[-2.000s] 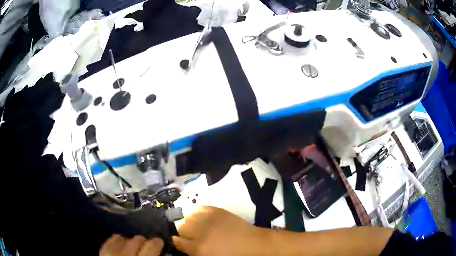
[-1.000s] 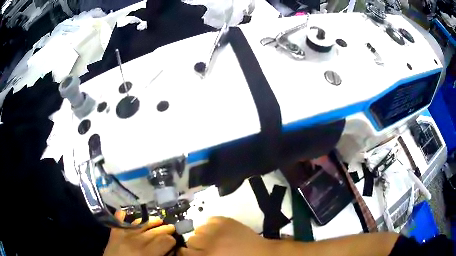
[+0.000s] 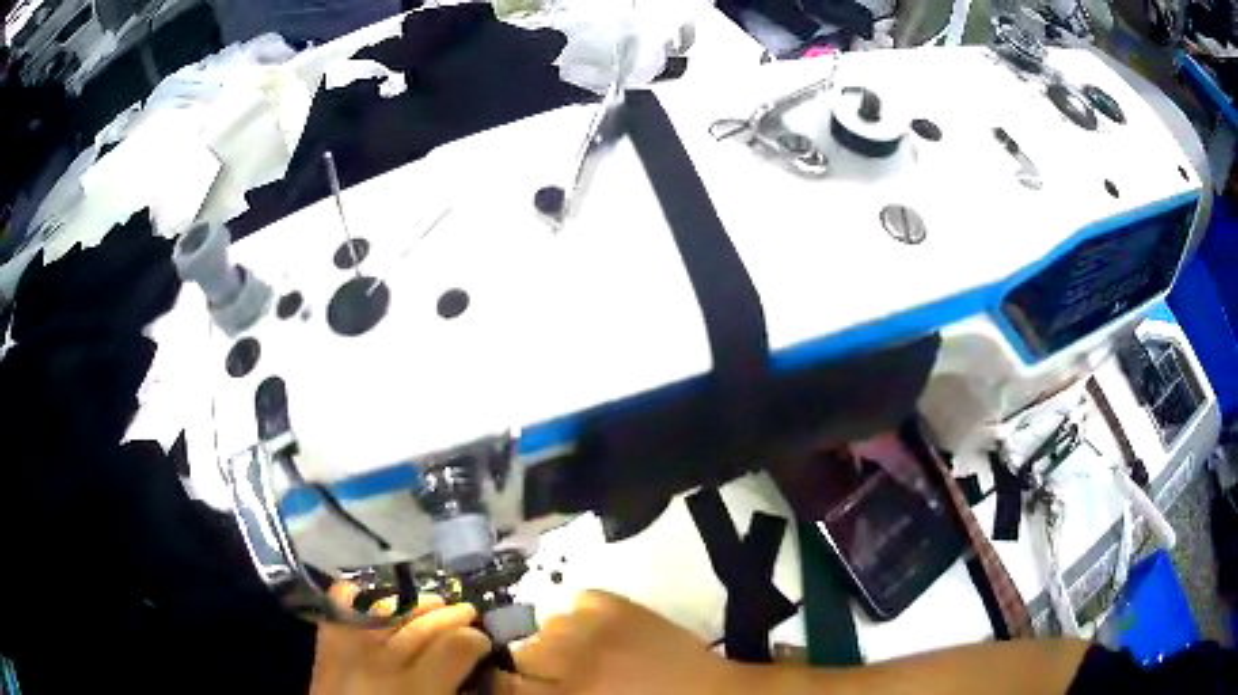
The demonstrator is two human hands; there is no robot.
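Observation:
The white sewing machine head with its blue stripe crosses the view. The presser foot and needle area shows small shiny parts under its left end. My left hand is at the needle area, fingers bent, its lower part cut off by the bottom edge. My right hand is close beside it on the right, fingers curled down. A bit of dark cloth shows between the fingertips of both hands; most of it is hidden. Black fabric lies heaped left of the machine.
Black strips, a dark green strip and a smartphone lie on the bed right of my hands. A brown tape is beside the phone. Pale fabric pieces lie behind the head. A blue bin is at lower right.
My left hand has moved right and up from the bottom edge to the needle area, beside my right hand. The grey-black cloth seen there earlier is now mostly out of sight. The view has shifted slightly.

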